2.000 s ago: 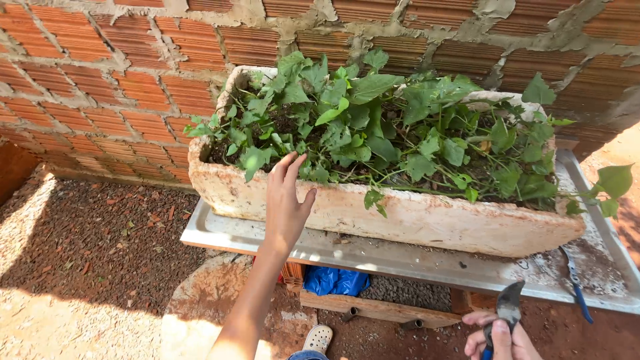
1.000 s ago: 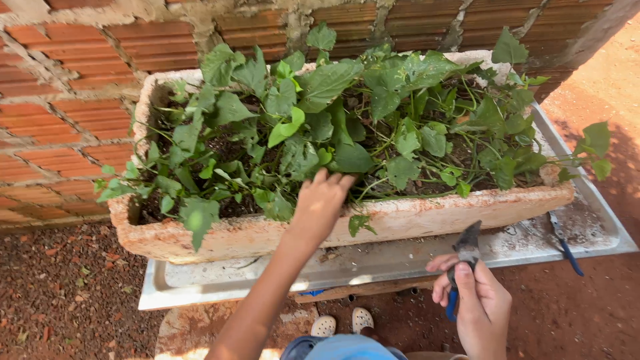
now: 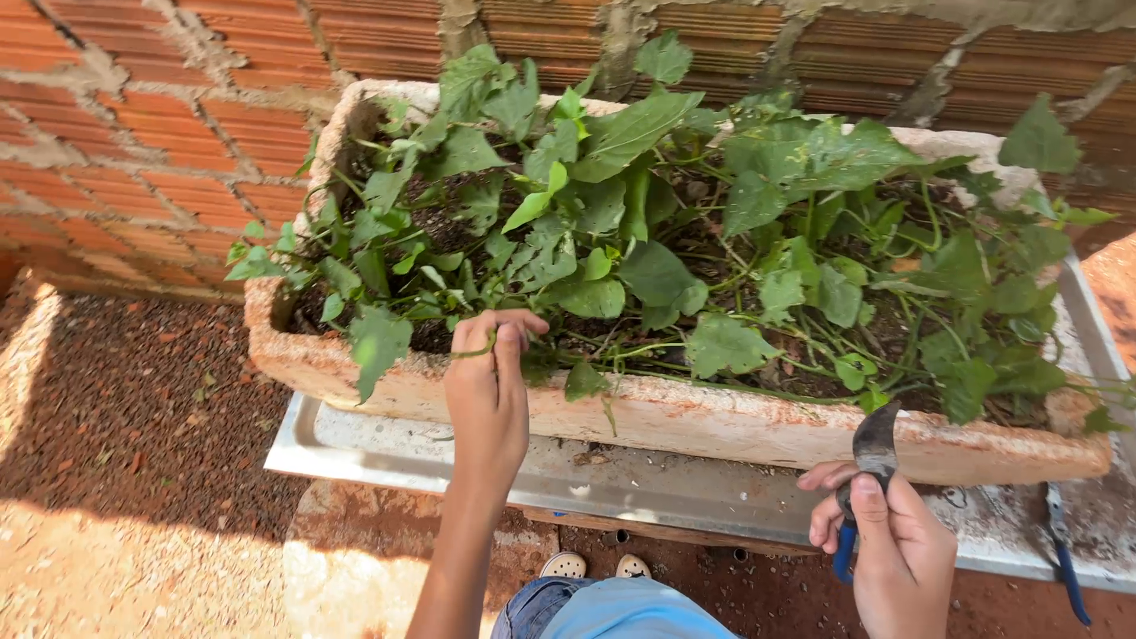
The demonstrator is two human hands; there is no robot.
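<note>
My left hand (image 3: 490, 373) is at the front rim of a long, pale, rough-walled planter trough (image 3: 674, 417). Its fingers are closed on a thin green stem (image 3: 475, 352). Broad-leaved green vines (image 3: 657, 275) fill the trough over dark soil, and some leaves hang past the front edge. On the right, my right hand (image 3: 896, 541) holds pruning shears (image 3: 874, 448) by their blue handles, with the dark curved blade pointing up, just in front of the trough's wall.
The trough stands on a metal sink top (image 3: 639, 493). A second blue-handled tool (image 3: 1061, 550) lies at its right end. Behind rises a hollow-brick wall (image 3: 222, 142). Gravel (image 3: 151, 408) covers the ground at left. My shoes (image 3: 565, 564) show below the sink top.
My left hand, among the leaves at the front rim one second ago, now has a thin stem between its fingers. The shears stay in my right hand. The view has shifted.
</note>
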